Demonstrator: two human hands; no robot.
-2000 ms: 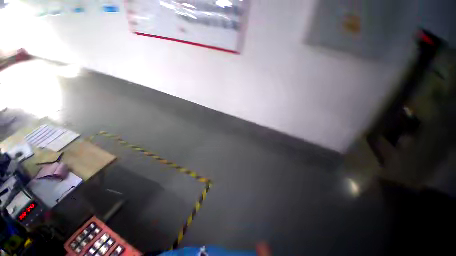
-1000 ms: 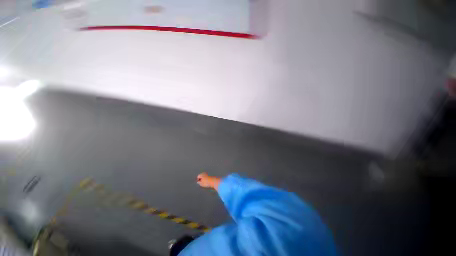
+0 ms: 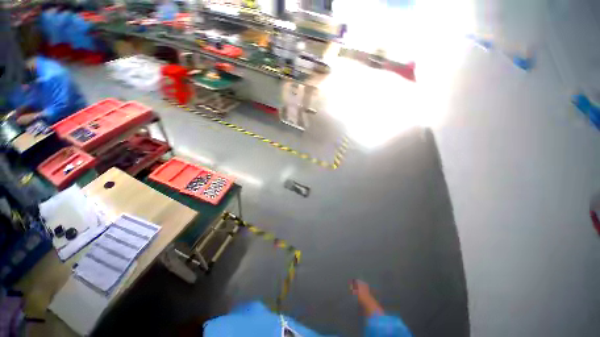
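My right hand (image 3: 364,296) is low in the view in a blue sleeve, over the grey floor. It is small and blurred, and its finger state is unclear. My left hand is out of the picture. At the left, a wooden table (image 3: 161,203) bears a printed sheet (image 3: 118,250) and white papers (image 3: 69,214) with small round dark parts (image 3: 70,233). An orange-red tray (image 3: 176,172) with small parts in its pockets lies on a green surface behind the table.
More red trays (image 3: 105,125) stand on a rack at the left, beside a person in blue (image 3: 58,85). Yellow-black tape (image 3: 273,143) marks the floor. A red stool (image 3: 175,84) and long benches stand behind. A white wall (image 3: 520,197) is at the right.
The view has swung left from the wall to the table, trays and work lines. My right arm shows less and sits lower and further right than one second ago.
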